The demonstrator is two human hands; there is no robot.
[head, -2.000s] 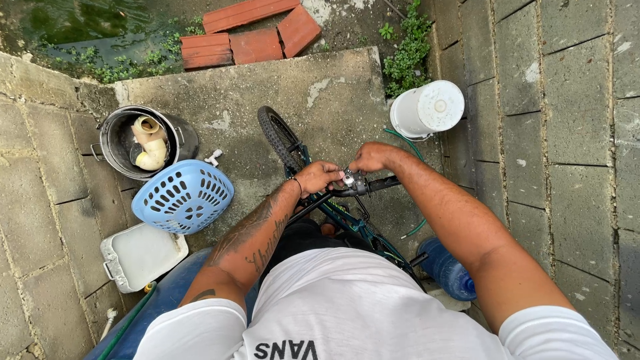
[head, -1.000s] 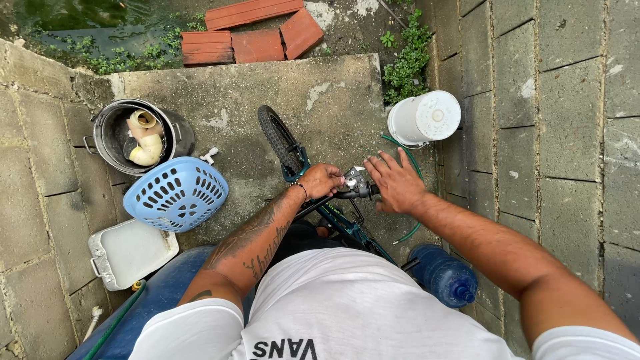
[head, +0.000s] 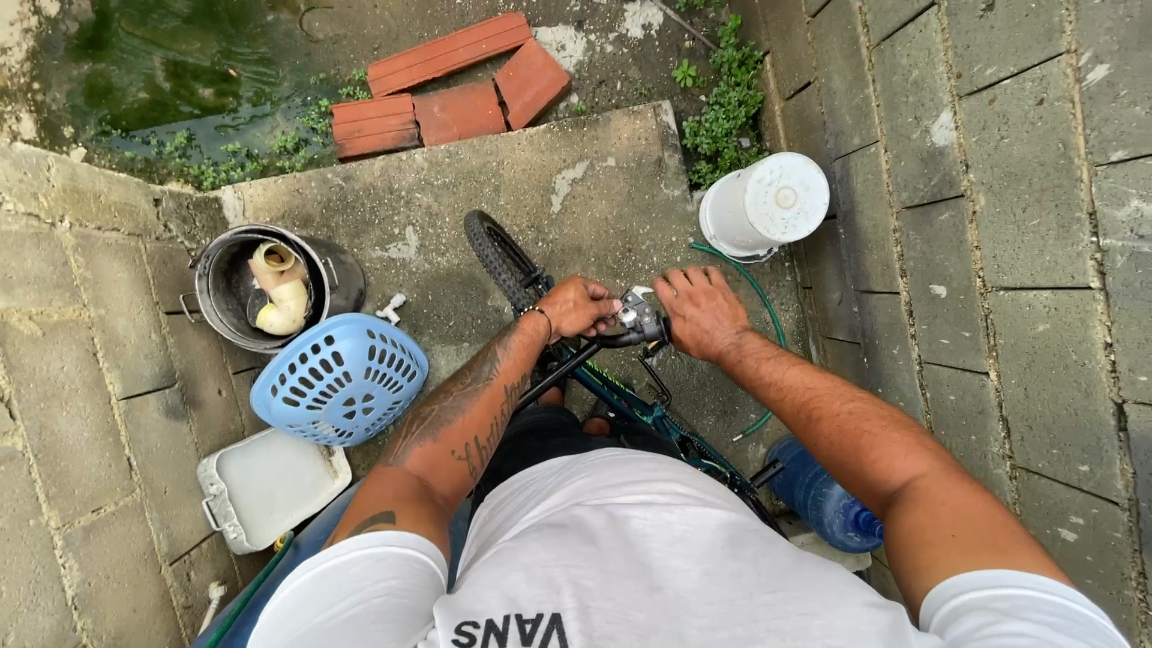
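Observation:
A bicycle with a dark teal frame (head: 616, 385) stands in front of my body, its knobby front tire (head: 497, 256) pointing up and to the left. On its black handlebar (head: 616, 339) sits a metal-and-black lever or shifter clamp (head: 639, 310). My left hand (head: 580, 308) is at the clamp's left side, thumb and fingertips pinched together; whether a small part is between them cannot be made out. My right hand (head: 702, 310) rests over the bar's end just right of the clamp, back of the hand up, fingers forward; its palm is hidden.
At left are a black bucket (head: 346, 274) holding a pipe elbow (head: 285, 306), a blue plastic basket (head: 340, 382) and a white container (head: 274, 486). A white bucket (head: 756, 205), green hose (head: 772, 310) and blue water jug (head: 823, 495) lie right, beside a block wall (head: 1026, 225). Red bricks (head: 459, 117) lie ahead.
My right hand was closed at the clamp beside my left hand two seconds ago; it moved right and opened out over the bar's end. My left hand has stayed at the clamp.

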